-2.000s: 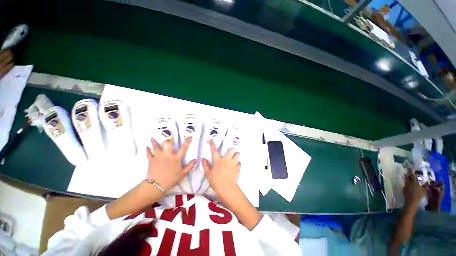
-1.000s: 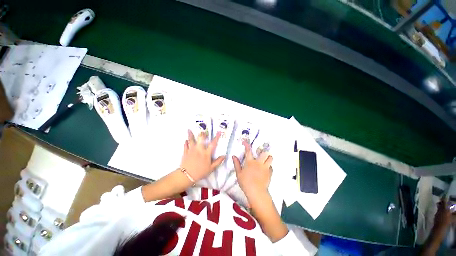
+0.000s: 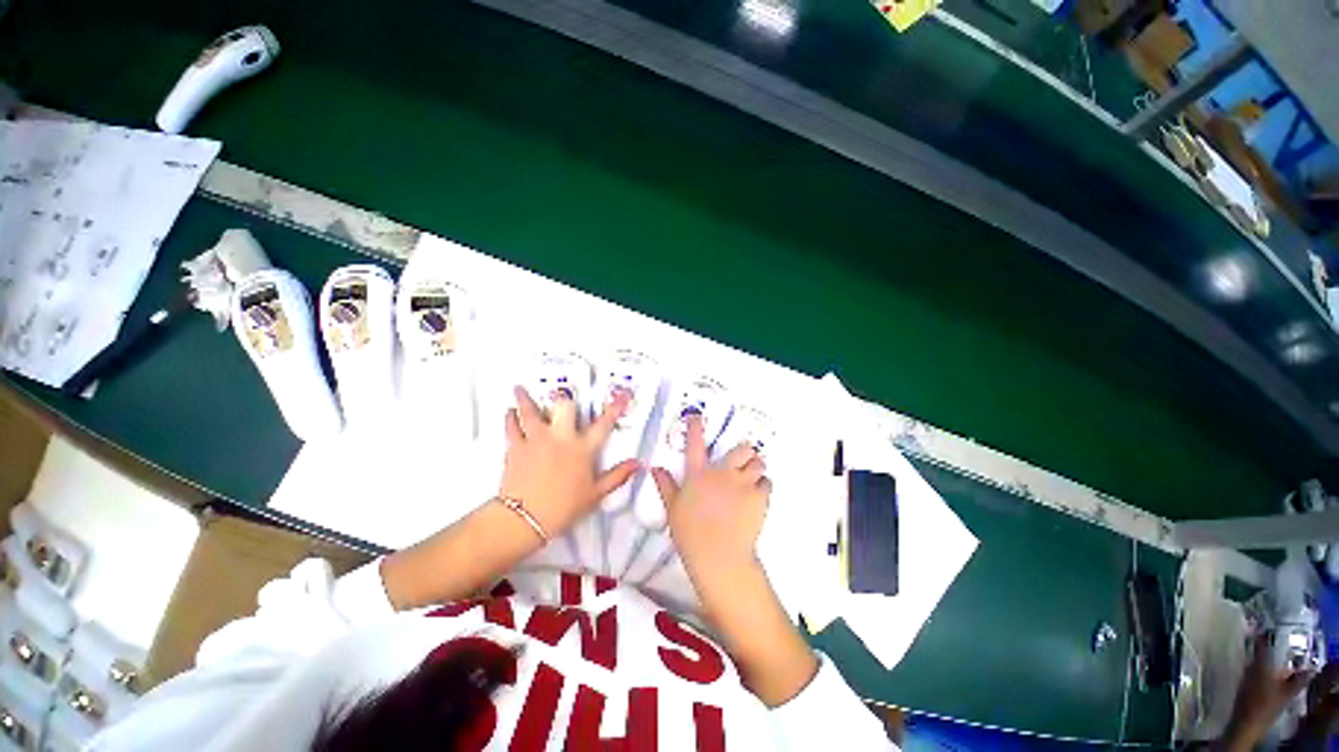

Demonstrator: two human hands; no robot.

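Note:
Several white handheld devices (image 3: pixel 629 397) lie side by side on the white work sheet (image 3: pixel 492 316), wide heads away from me. My left hand (image 3: pixel 555 467) rests over the left ones, fingers spread, fingertips on the panels near the heads. My right hand (image 3: pixel 715 514) rests over the right ones, its index fingertip on one panel. Neither hand is closed around a device; the handles are partly hidden under my hands. Three more devices (image 3: pixel 357 345) lie in a row to the left, dark display windows and gold-brown decals facing up.
A mobile phone (image 3: pixel 872 532) lies on loose paper (image 3: pixel 925 544) at right. The green conveyor (image 3: pixel 588 191) beyond carries a device (image 3: pixel 218 74). At left are a printed sheet (image 3: pixel 88 243), crumpled cloth (image 3: pixel 220 272), a dark tool (image 3: pixel 125 350) and a carton (image 3: pixel 220 588). Another person's hand (image 3: pixel 1266 691) shows at far right.
The view has shifted, so the bench items sit differently in the picture. Both hands stay over the same devices, with small finger movements. A device shows on the conveyor at upper left.

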